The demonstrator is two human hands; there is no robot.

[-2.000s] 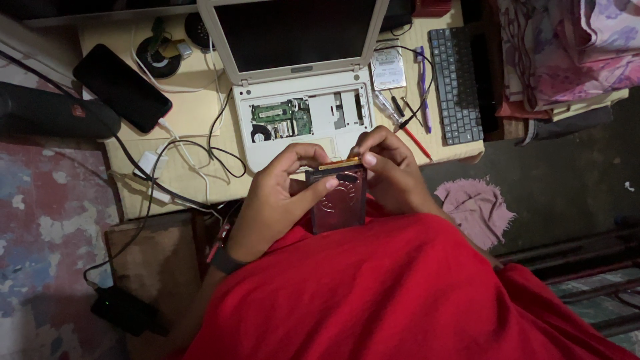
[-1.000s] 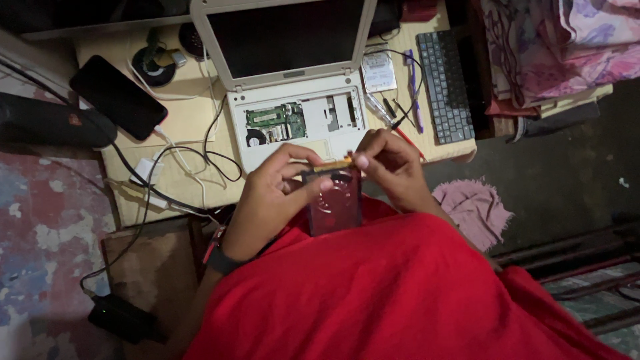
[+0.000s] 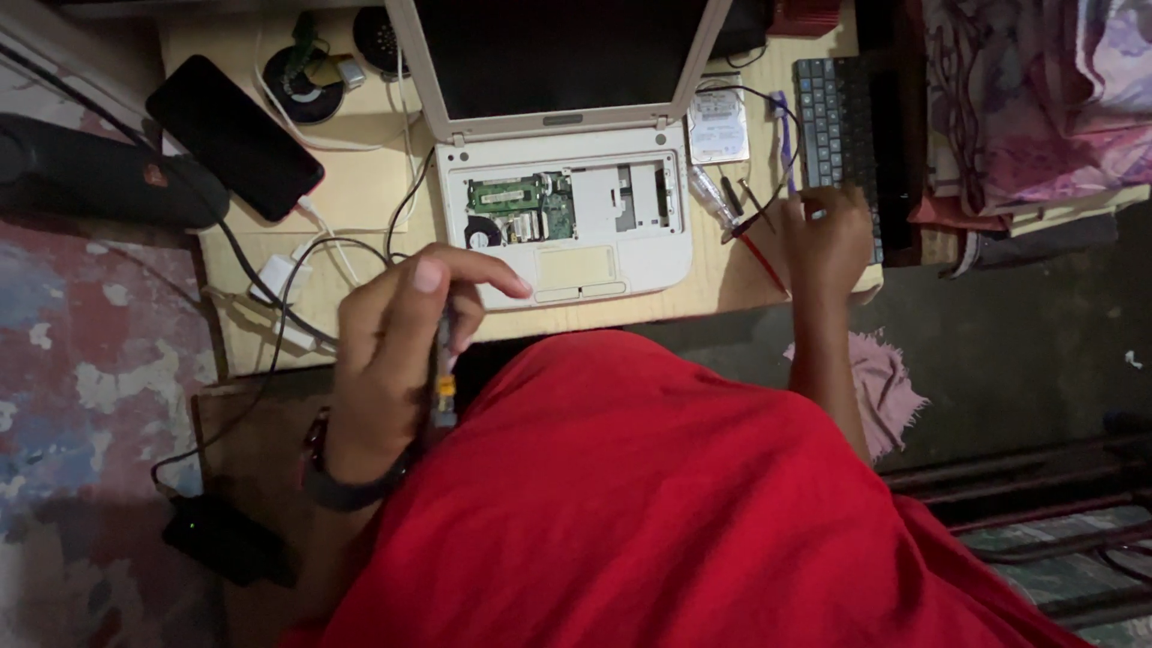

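Note:
My left hand (image 3: 396,360) is raised at the left, its palm turned inward, holding a thin dark case (image 3: 444,351) seen edge-on, with an orange piece and metal contacts at its lower end. My right hand (image 3: 828,238) is over the table's right side, fingers down at the left edge of a detached black keyboard (image 3: 821,117); whether it holds anything cannot be told. Between the hands stands a white laptop (image 3: 648,256), its screen raised and its keyboard bay bare, showing a green memory module (image 3: 501,196) and a small black fan (image 3: 482,232).
A hard drive (image 3: 718,126), small screwdrivers (image 3: 727,193), a red-handled tool (image 3: 765,265) and a purple tool (image 3: 786,148) lie right of the laptop. Left are a smartphone (image 3: 236,135), looping cables and a black speaker (image 3: 99,175). Folded cloth (image 3: 1008,117) is stacked at the right.
My right hand has left the case and moved right to the keyboard. My left hand has kept the case and turned it edge-on, away from its earlier place in front of the laptop.

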